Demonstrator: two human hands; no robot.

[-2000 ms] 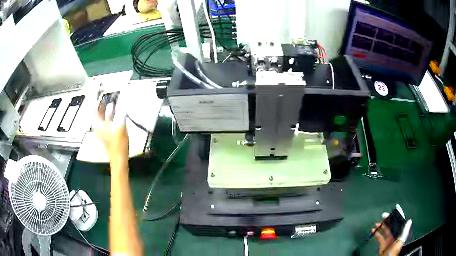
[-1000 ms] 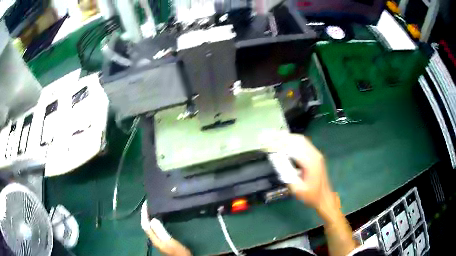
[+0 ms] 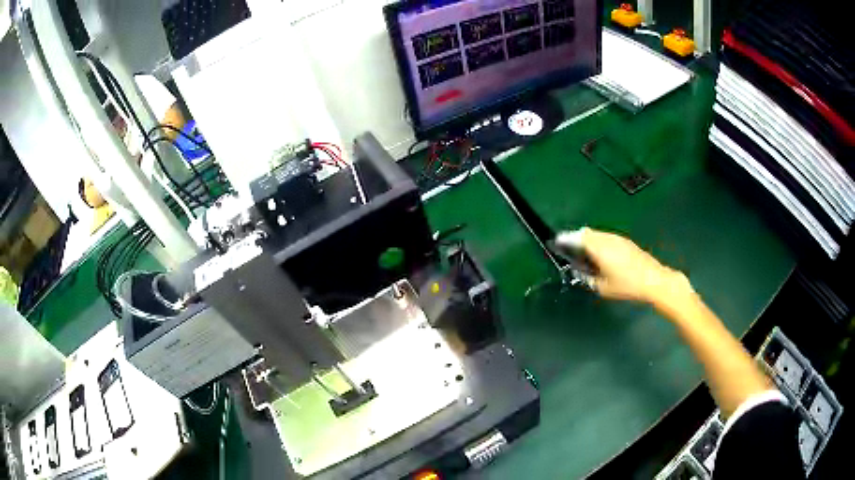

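Note:
My right hand (image 3: 614,268) reaches over the green bench mat, right of the press machine (image 3: 272,314). Its white-covered fingertips are bent together over the near end of a long black bar (image 3: 517,208). The underside of the fingers is dark and blurred, so I cannot tell whether they grip the bar or something else. The pale fixture plate (image 3: 375,412) lies under the grey column. My left hand is not in view.
A thin black frame (image 3: 616,167) lies on the mat beyond my hand. A monitor (image 3: 497,56) stands behind. A tray stack (image 3: 778,150) is at right, a white tray (image 3: 792,375) below it. Black frames lie on the white plate (image 3: 155,412) at left.
The view has swung to the right. My right hand has moved from the press base's front edge to the black bar. My left hand has gone out of view.

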